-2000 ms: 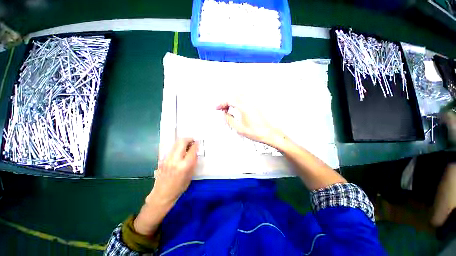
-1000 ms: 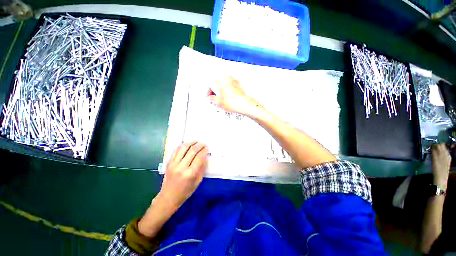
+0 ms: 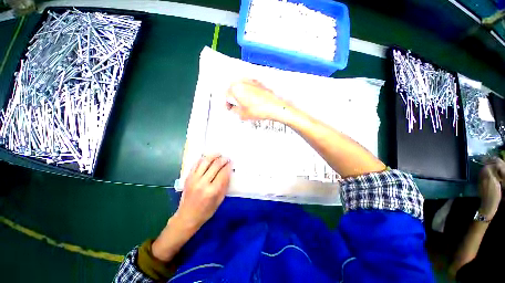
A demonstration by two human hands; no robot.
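Observation:
A white sheet (image 3: 266, 157) lies in front of me, overexposed, with thin dark lines on it, some under my right forearm and one near its left edge. My right hand (image 3: 252, 100) is over the upper left of the sheet with its fingers bent together; whether they pinch something is too blurred and bright to tell. My left hand (image 3: 206, 185) rests at the sheet's lower left edge with its fingers curled; what is under the fingertips is hidden. A blue bin (image 3: 293, 57) heaped with small white pieces (image 3: 290, 27) stands just beyond the sheet.
A black tray full of silver rods (image 3: 72, 83) lies at the left. A black tray (image 3: 429, 149) with a rod pile (image 3: 426, 83) at its far end lies at the right, with a clear plastic bag (image 3: 477, 119) beside it. Another person's hand (image 3: 490, 185) is at the right edge.
The view has shifted, so the bench things sit further right in the picture than two seconds ago. My right hand has moved up the sheet. My left hand stays at the lower left edge.

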